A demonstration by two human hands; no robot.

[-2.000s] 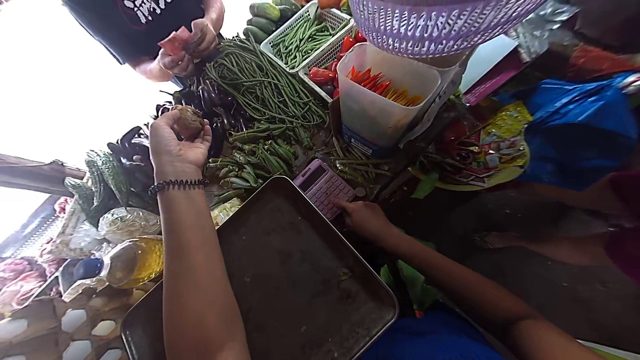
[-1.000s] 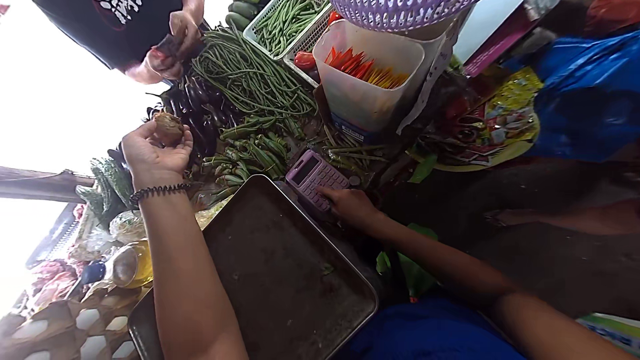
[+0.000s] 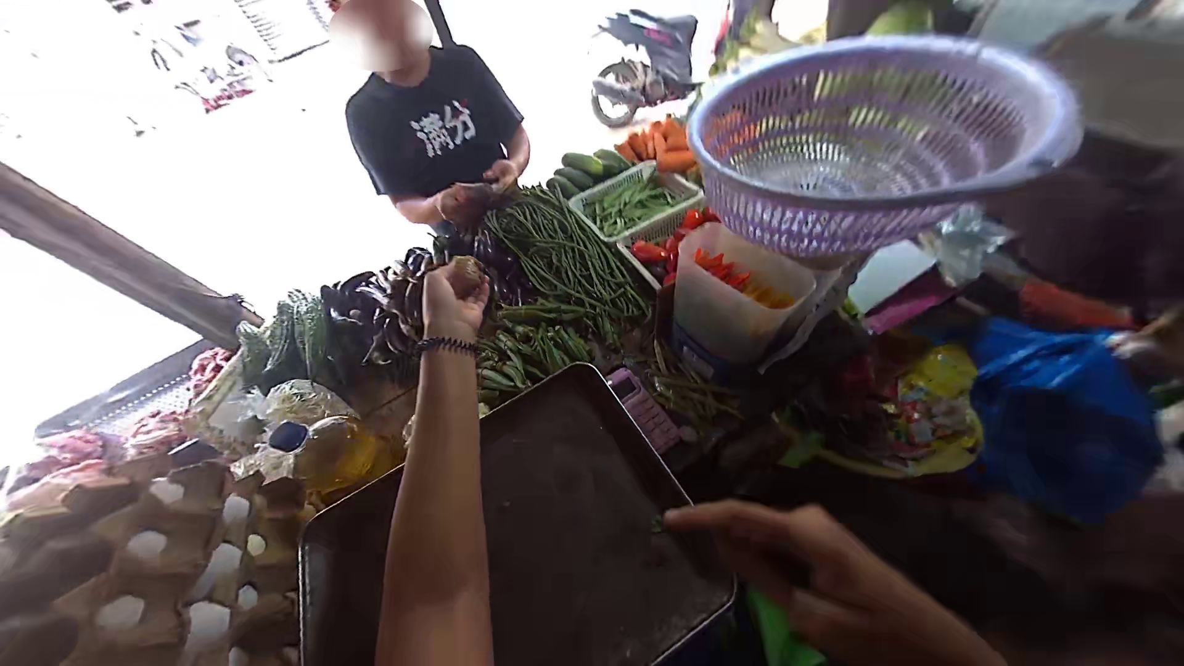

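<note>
My left hand (image 3: 455, 301), a dark coiled band at its wrist, holds what looks like crumpled brownish paper money (image 3: 469, 270) in front of the eggplants (image 3: 370, 310). My right hand (image 3: 795, 555) is blurred; its index finger points left over the right rim of a dark metal tray (image 3: 555, 499), by a small green scrap (image 3: 658, 524). Nothing shows in that hand. A pink calculator (image 3: 644, 409) lies just beyond the tray's upper right edge, apart from my fingers. Long beans (image 3: 564, 250) and okra-like green pods (image 3: 527, 350) lie past the tray.
A person (image 3: 435, 129) stands across the vegetables, both hands around something. A purple plastic basket (image 3: 879, 148) hangs over a tub (image 3: 731, 296) of red and yellow chilies. Egg trays (image 3: 139, 564) and a bottle of yellow oil (image 3: 342, 453) are left; a blue plastic bag (image 3: 1064, 416) is right.
My right hand has left the calculator and come back over the tray's right rim. My left hand still holds the brownish thing. The view has tilted up, showing more of the person opposite.
</note>
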